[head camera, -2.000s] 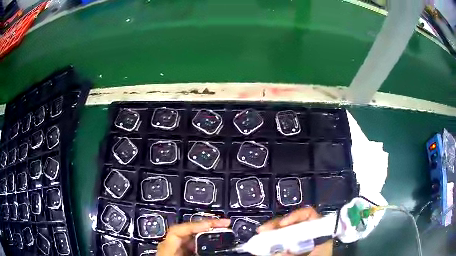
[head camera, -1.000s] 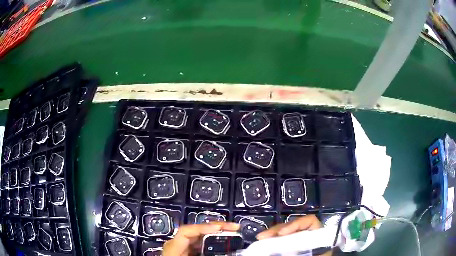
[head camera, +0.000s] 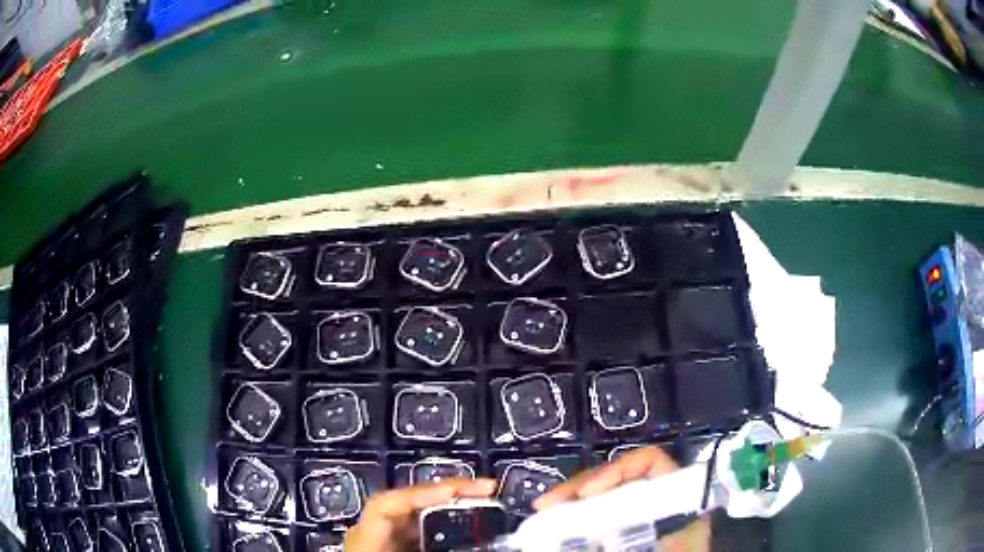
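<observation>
My left hand (head camera: 386, 518) holds a black smartwatch housing (head camera: 462, 526) with a silvery rim at the bottom edge of the picture. My right hand (head camera: 631, 466) holds a white glue dispensing syringe (head camera: 615, 511), its front end pointing left at the housing. The needle tip is blurred and cannot be made out. A green adapter (head camera: 750, 466) sits at the rear of the barrel. The black blister tray (head camera: 620, 327) lies beyond the hands, most pockets holding housings. Both hands are cut off by the bottom edge.
A second filled black tray (head camera: 151, 323) is at left. White wiping paper (head camera: 793, 323) lies right of the main tray. A clear air hose (head camera: 912, 474) curves right. A blue controller (head camera: 942, 313) with a lit switch is at far right. A pale post (head camera: 801, 97) rises behind the cream strip (head camera: 475, 194).
The view has tilted and shifted slightly, so trays and post sit differently in the picture. Both hands keep hold of the housing and syringe, with only small movement of the syringe.
</observation>
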